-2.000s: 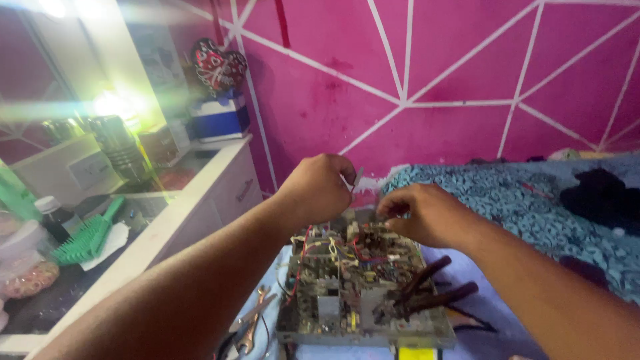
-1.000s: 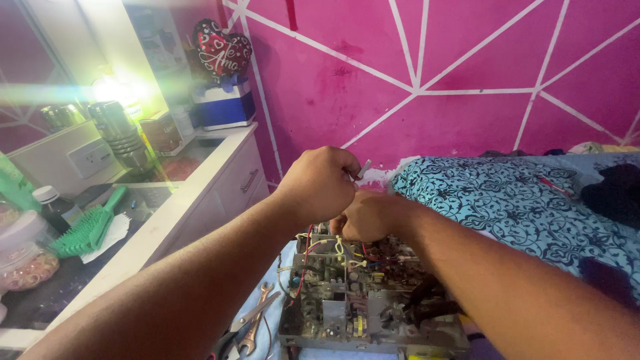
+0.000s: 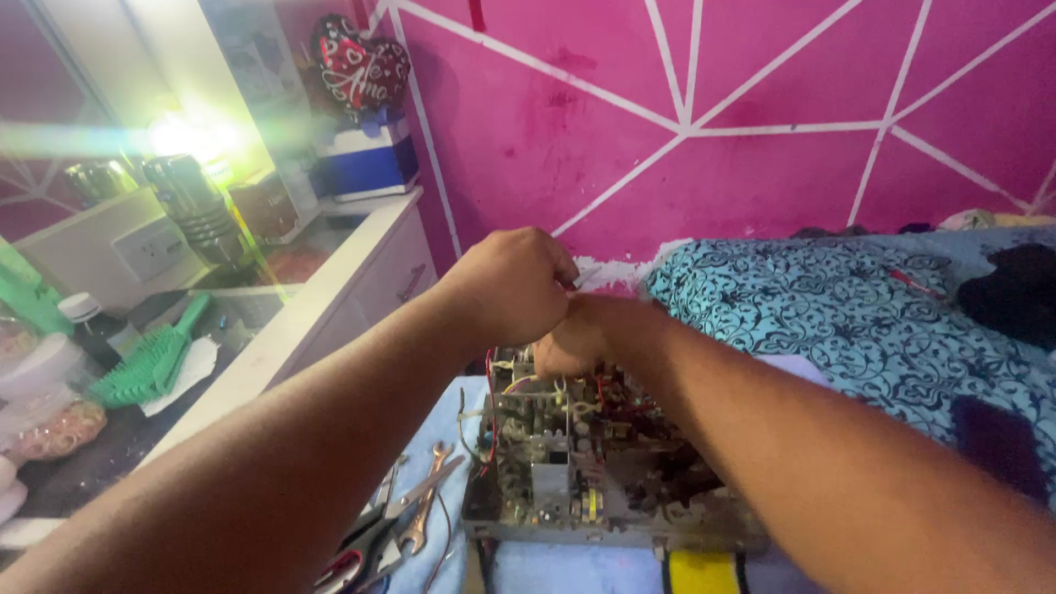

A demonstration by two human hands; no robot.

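Observation:
An opened electronic chassis (image 3: 569, 487) with a dusty circuit board, loose wires and a metal heat sink (image 3: 551, 474) lies below my hands. My left hand (image 3: 516, 285) is closed above its far edge, with a thin pale item showing past the fingers; what that item is cannot be told. Just under and right of it, my right hand (image 3: 573, 338) reaches in at the far part of the chassis, near the wires, its fingertips partly hidden. Scissors (image 3: 371, 532) and a copper-coloured open-end wrench (image 3: 425, 503) rest on the light blue cloth left of the chassis.
A white dresser (image 3: 330, 289) stands at the left, with a green hairbrush (image 3: 157, 355), a dark bottle (image 3: 95, 326) and jars on it. A blue and white box (image 3: 367, 161) sits at its far end. Patterned turquoise bedding (image 3: 808, 313) lies to the right, by the pink wall (image 3: 544, 124).
My right hand has moved left, from the right side of the chassis's far end to beside and beneath my left hand. My left hand stays closed above the far edge.

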